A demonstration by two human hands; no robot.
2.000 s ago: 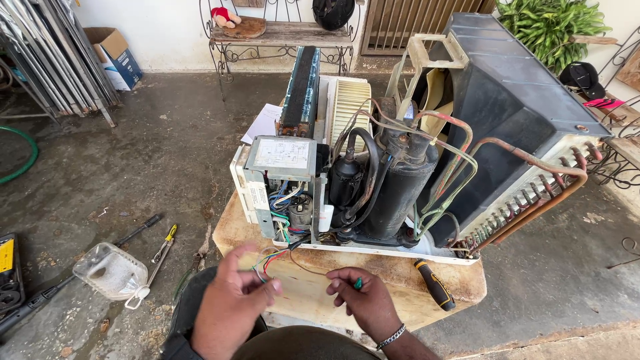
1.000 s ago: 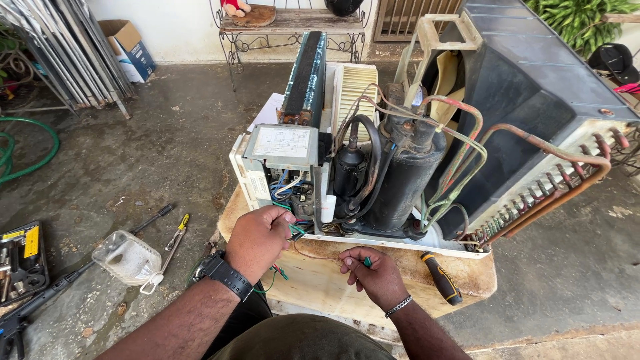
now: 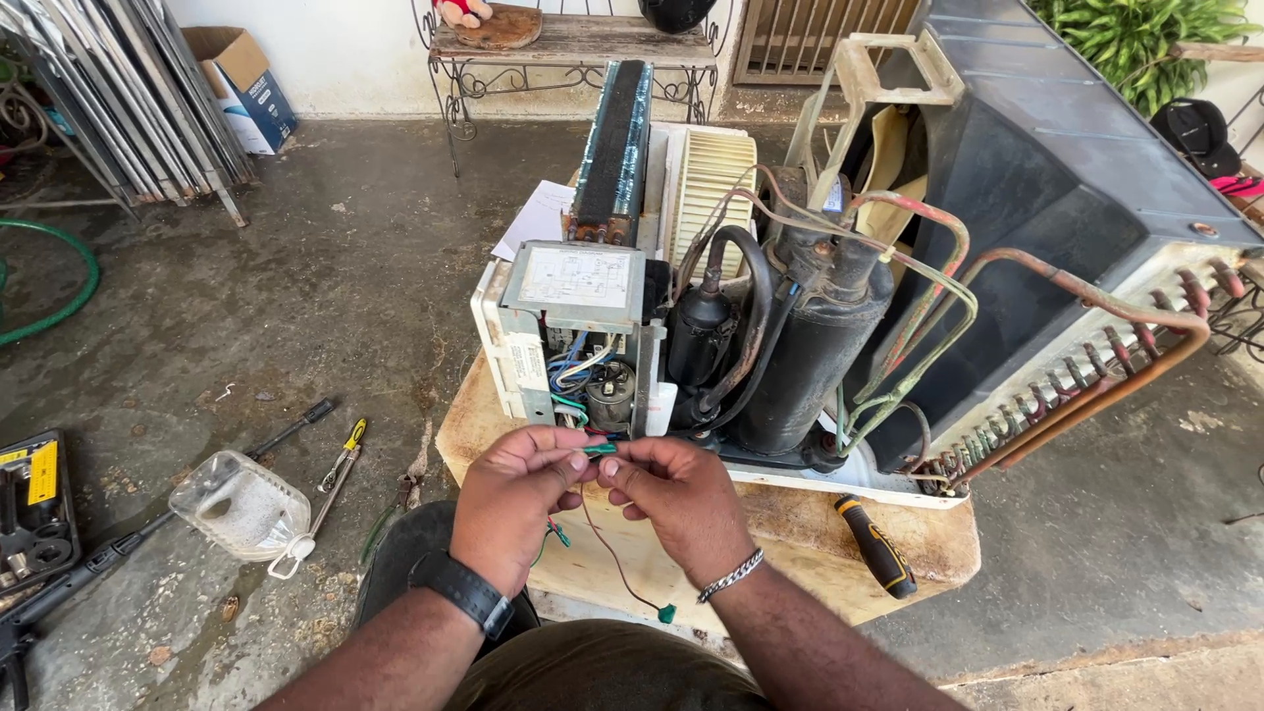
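Observation:
My left hand [image 3: 523,489] and my right hand [image 3: 667,489] meet in front of the opened air conditioner. Between their fingertips they pinch a green wire connector [image 3: 598,449]. A thin brown wire hangs below them, ending in another green connector [image 3: 667,613]. Beside my left fingers dangles a small connector with red and green wires [image 3: 559,534]. Just beyond the hands is the metal electrical box [image 3: 578,281], its front open on blue, white and green wires and a round capacitor or motor [image 3: 611,395]. The black compressor [image 3: 815,346] stands to its right.
A black and yellow screwdriver [image 3: 875,548] lies on the wooden tabletop [image 3: 780,538]. Copper pipes [image 3: 1086,286] stick out at the right. On the floor at left are a plastic jug [image 3: 242,509], pliers [image 3: 346,454], a pressure-washer lance or similar rod [image 3: 138,538] and a tool case [image 3: 39,504].
My hands, apart in both earlier frames, have come together at the green connector. My left hand has moved away from the electrical box. The second green connector now hangs below my hands.

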